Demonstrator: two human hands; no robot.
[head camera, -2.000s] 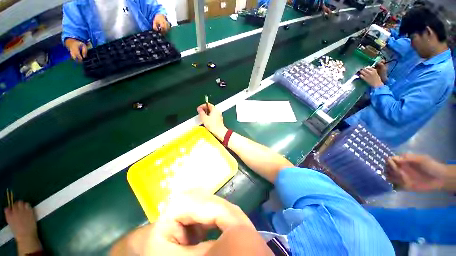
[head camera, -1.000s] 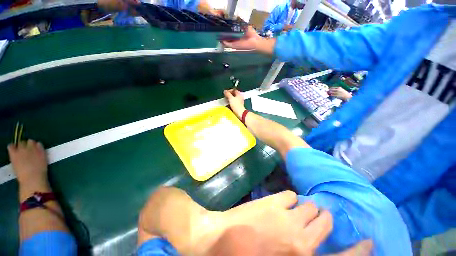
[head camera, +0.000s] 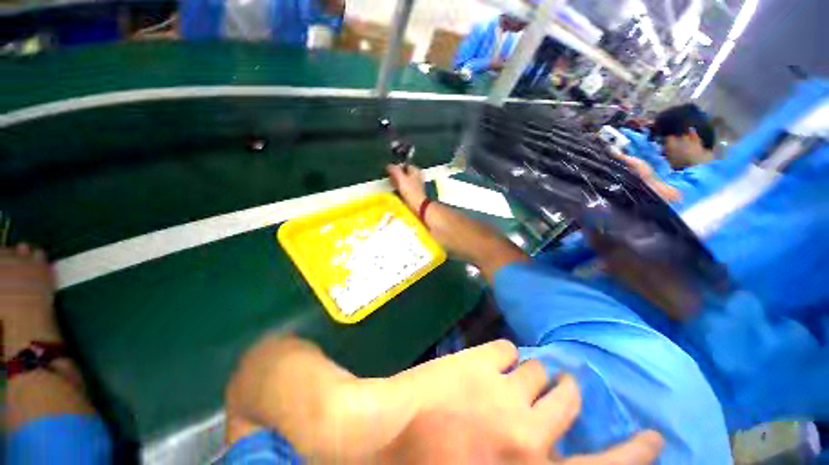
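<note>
My right hand (head camera: 409, 186), with a dark red wrist strap, is at the belt's white edge beyond the yellow tray (head camera: 304, 259). It is small and blurred, its fingers closed on slim tweezers (head camera: 401, 163) pointing up. A small dark unit (head camera: 402, 148) shows at their tip; whether they touch is unclear. Small white pieces (head camera: 377, 259) lie heaped in the tray. My left hand (head camera: 454, 404) is large, blurred and near the camera, lying across my right sleeve with fingers partly curled. Its palm side is hidden and no held object shows.
A dark gridded tray (head camera: 582, 177) in another person's hands spans the right side, close to my right arm. A white sheet (head camera: 474, 196) lies right of my right hand. Another worker's hand (head camera: 25, 281) is at the left edge. Small units (head camera: 257, 144) lie on the green belt.
The person leaning in at right has drawn back, and the dark tray has come across from the far side to the right. My hands keep much the same poses; the camera view has shifted.
</note>
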